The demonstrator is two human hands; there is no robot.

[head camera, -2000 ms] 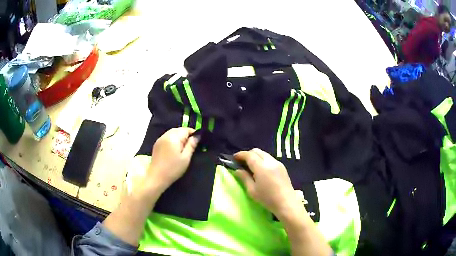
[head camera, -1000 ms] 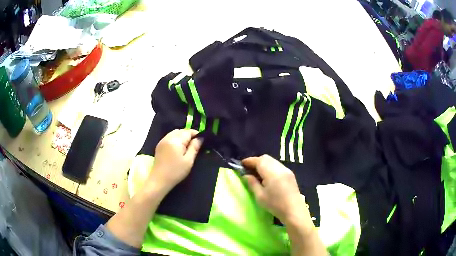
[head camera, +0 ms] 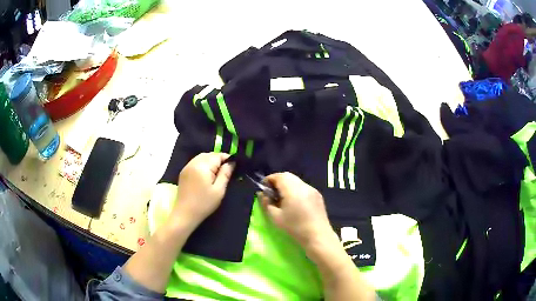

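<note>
A black and neon-green jacket [head camera: 305, 141] lies spread in front of me, with green and whitish stripes on sleeve and chest and a black logo panel [head camera: 356, 242] at its lower right. My left hand [head camera: 203, 182] pinches the edge of the striped black sleeve [head camera: 226, 117] near the ends of its stripes. My right hand [head camera: 294, 206] holds small metal thread snips [head camera: 264, 186], mostly hidden in the fingers. Their tips point up and left at the sleeve edge, close to my left fingertips. Whether the blades touch the cloth is unclear.
At left are a black phone [head camera: 97, 176], keys [head camera: 124, 104], a clear blue bottle [head camera: 36, 120], a dark green bottle [head camera: 12, 129] and a red curved rim [head camera: 85, 91] with papers and plastic. A dark garment pile [head camera: 488, 170] lies at right. A person in red [head camera: 506, 52] is beyond.
My right hand and the snips have moved left, closer to the left fingertips, and the logo panel shows more fully. The left hand keeps its pinch on the sleeve.
</note>
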